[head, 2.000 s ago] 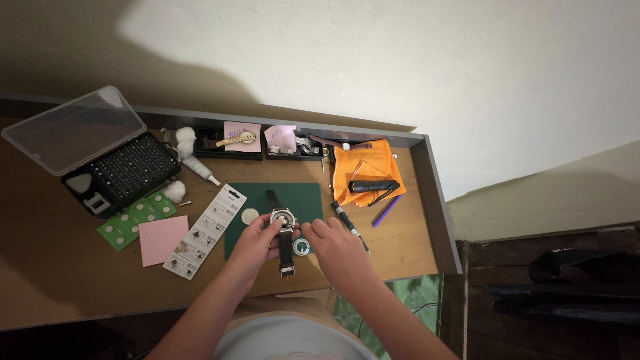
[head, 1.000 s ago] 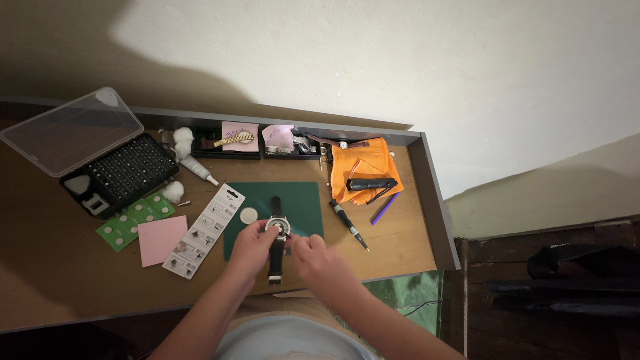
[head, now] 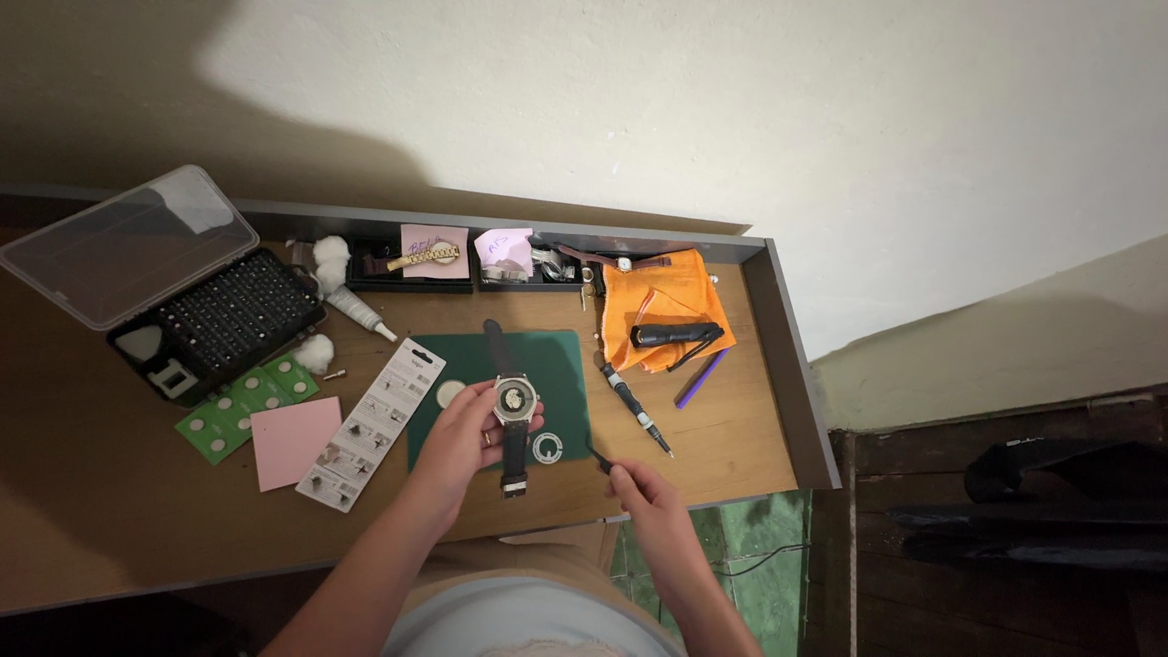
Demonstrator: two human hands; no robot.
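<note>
A wristwatch (head: 514,400) with a dark strap is in my left hand (head: 470,429), held over the green mat (head: 561,365); its movement shows inside the round case. My right hand (head: 639,488) holds thin black tweezers (head: 599,456) by the mat's lower right corner, apart from the watch. A ring-shaped white and dark part (head: 547,448) lies on the mat, just right of the strap's lower half. To the left of the watch, a round pale disc (head: 450,393) rests at the mat's left side.
Left are an open bit case (head: 237,319), green button-cell cards (head: 246,406), pink notes (head: 295,443), a printed card (head: 372,424) and a glue-like tube (head: 362,313). Watch boxes (head: 412,285) stand behind. Right are a screwdriver (head: 636,409), an orange cloth (head: 671,292), a black flashlight (head: 675,335) and a purple stick (head: 702,379).
My right hand has moved away from the watch, toward the lower right, and the black tweezers now show in it. My left hand still holds the watch.
</note>
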